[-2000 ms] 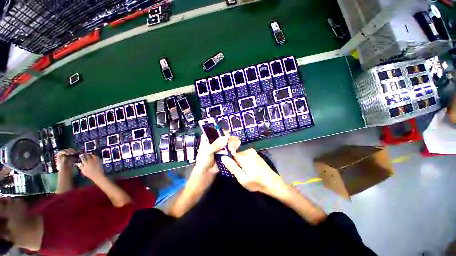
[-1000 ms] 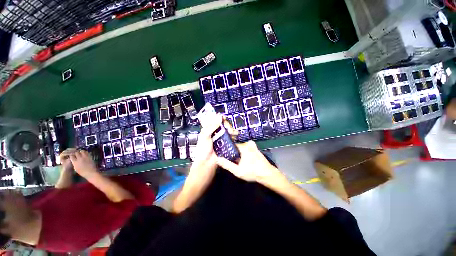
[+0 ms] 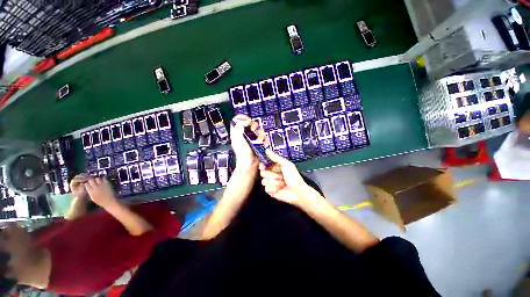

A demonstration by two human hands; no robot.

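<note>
A dark keypad mobile phone [image 3: 259, 152] is held between both hands in front of my body, tilted so its narrow side shows. My left hand [image 3: 244, 142] is closed around its upper end. My right hand [image 3: 282, 178] grips its lower end with thumb and fingers. Whether the phone is one piece or two parts cannot be told, as the fingers cover much of it. Dark front housings with keypads [image 3: 295, 134] lie in tight rows on the green bench [image 3: 392, 110] just beyond my hands.
Silver-edged phones [image 3: 203, 126] lie clustered left of my rows. Single phones [image 3: 217, 72] lie on the green belt [image 3: 255, 35]. A worker in red [image 3: 104, 243] handles a piece at left. A parts tray [image 3: 437, 107] stands at right. An open cardboard box [image 3: 411, 197] is on the floor.
The phone has turned from keypad-up to edge-on, and my right hand has curled around its lower end. The belt phones have shifted left.
</note>
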